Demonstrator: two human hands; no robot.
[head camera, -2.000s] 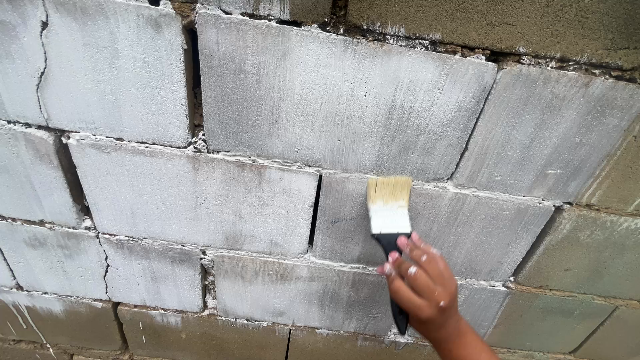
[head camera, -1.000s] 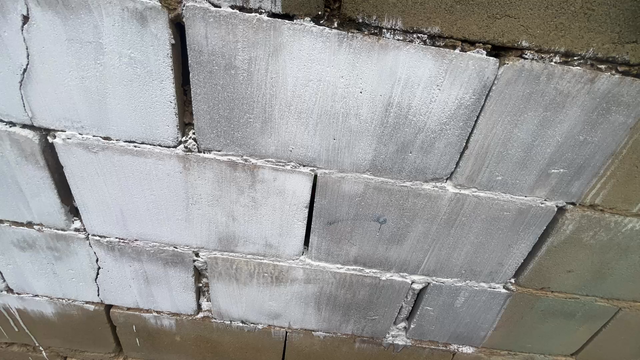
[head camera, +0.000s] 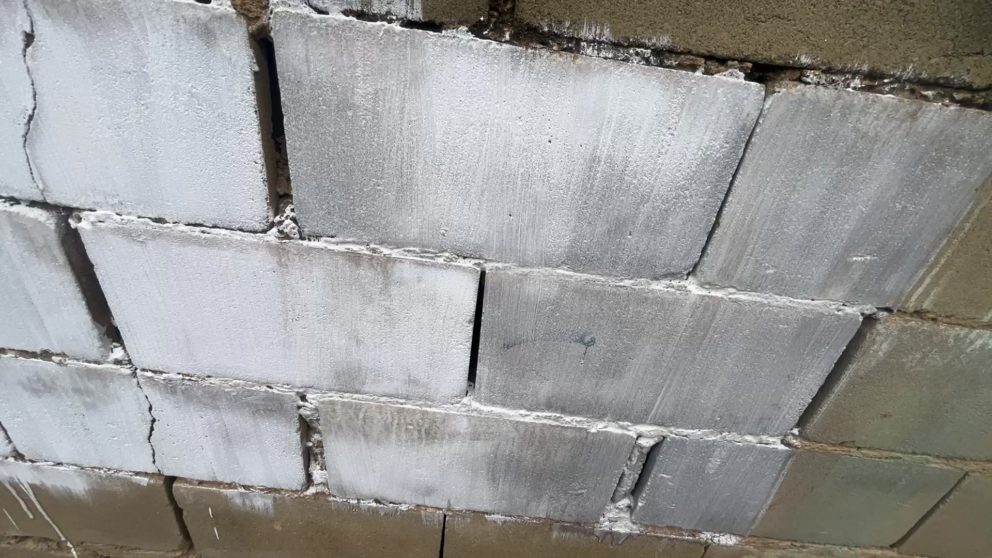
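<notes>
Neither my left hand nor my right hand is in the head view, and no brush shows. The view is filled by a concrete block wall. Thin white coating covers the large upper block (head camera: 504, 147), with grey showing through in streaks. A middle-row block at left (head camera: 287, 310) looks whiter. Right of it, a greyer block (head camera: 659, 349) bears a small dark curved mark (head camera: 585, 341).
Bare brown-grey blocks lie along the right side (head camera: 907, 387), the top right (head camera: 759, 35) and the bottom (head camera: 310, 523). Dark open joints (head camera: 477, 333) and a crack (head camera: 149, 418) break the surface. White drips run down at lower left.
Two seconds ago a hand with a black-handled paintbrush was against the middle-row block; it has left the view. The dark curved mark on that block now shows.
</notes>
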